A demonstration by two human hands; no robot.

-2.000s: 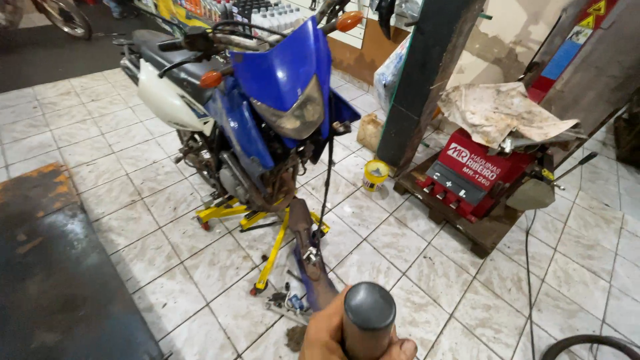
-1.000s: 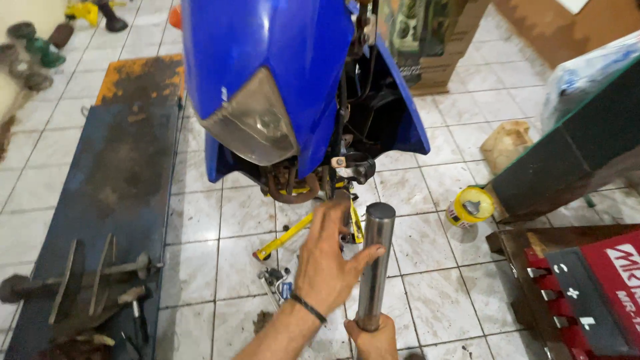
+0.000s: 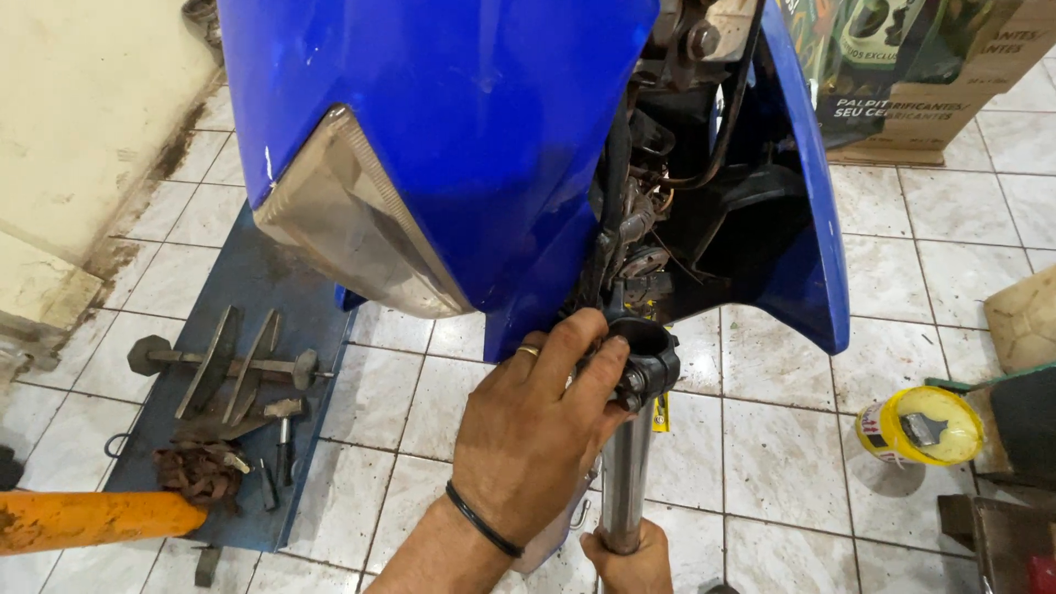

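A steel fork tube (image 3: pixel 624 483) stands upright just under the black fork clamp (image 3: pixel 648 359) of a motorcycle with a blue front fairing (image 3: pixel 462 124). My right hand (image 3: pixel 631 561) is wrapped round the tube low down, at the bottom of the view. My left hand (image 3: pixel 536 412), with a ring and a black wristband, grips the left side of the clamp; its fingertips are partly hidden there. The clamp's round opening faces up, and I cannot tell whether the tube's top has entered it from below. The cloudy headlight (image 3: pixel 355 223) is left of the clamp.
On the left, a blue metal platform (image 3: pixel 272 264) bears a shaft with plates (image 3: pixel 231 363), a hammer (image 3: pixel 285 421) and a brown rag (image 3: pixel 198 474). An orange bar (image 3: pixel 91 521) juts in. Right are a yellow tub of grease (image 3: pixel 928 425) and cardboard boxes (image 3: pixel 949 115).
The view has come closer to the motorcycle's front. My left hand has gone from beside the tube's top to the clamp, and the tube, held in my right hand, is now beneath the clamp.
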